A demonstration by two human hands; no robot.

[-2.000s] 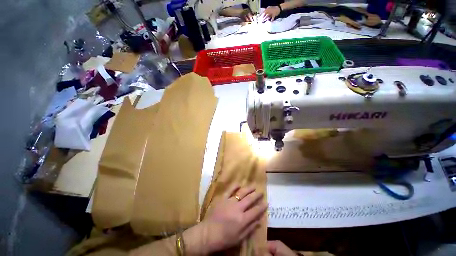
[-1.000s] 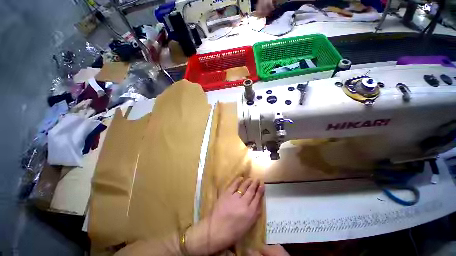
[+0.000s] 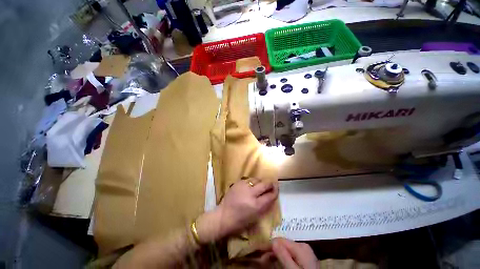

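Observation:
The tan workpiece (image 3: 239, 152) runs lengthwise under the left end of the white sewing machine (image 3: 337, 105), beside the brightly lit presser foot and needle (image 3: 287, 148). My left hand (image 3: 248, 202) rests on the workpiece in front of the needle, fingers bent and gathered on the cloth. My right hand (image 3: 292, 255) is at the bottom edge, partly cut off, with thumb and finger at the near end of the cloth. Tan cut panels (image 3: 173, 157) lie flat to the left of the workpiece.
A red basket (image 3: 229, 55) and a green basket (image 3: 310, 44) stand behind the machine head. Blue-handled scissors (image 3: 425, 190) lie at right under the machine. Fabric scraps and plastic bags (image 3: 68, 136) are heaped far left. A printed ruler (image 3: 337, 226) runs along the table's front edge.
The workpiece has moved away from me, and its far end now reaches the red basket. My left hand's fingers have drawn together. More of my right hand shows at the cloth's near end.

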